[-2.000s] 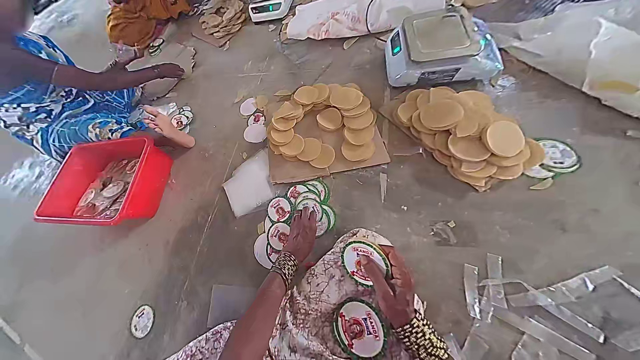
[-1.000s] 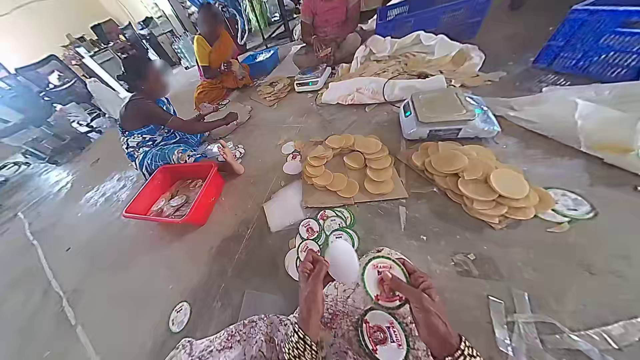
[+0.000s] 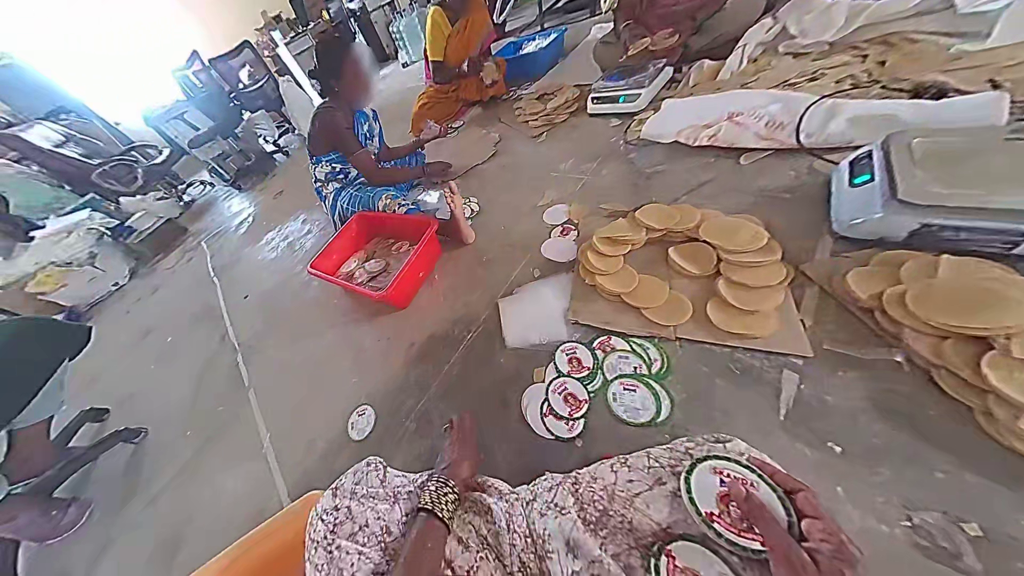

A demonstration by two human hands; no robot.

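My right hand [image 3: 800, 520] grips a round printed label [image 3: 724, 500] with a green rim, thumb across its face. A second round label [image 3: 692, 560] lies on the patterned cloth over my lap, just below it. My left hand [image 3: 462, 452] is low beside my knee at the lap's edge; its fingers are blurred, and whether it holds anything cannot be told. On the floor ahead lies a loose pile of round labels [image 3: 634, 400], some showing plain white backs. Beyond it, flat tan discs [image 3: 740, 234] lie overlapping in a broken ring on a cardboard sheet [image 3: 788, 340].
A red plastic tub [image 3: 420, 268] with packed discs stands ahead left, beside a seated co-worker. Heaped tan discs [image 3: 964, 300] and a digital scale [image 3: 880, 192] are at right. A translucent sheet [image 3: 532, 312] and a single label [image 3: 362, 422] lie on the floor.
My left hand has moved left and down, away from the white disc it held up a second ago. My right hand still holds a label. The view has swung left.
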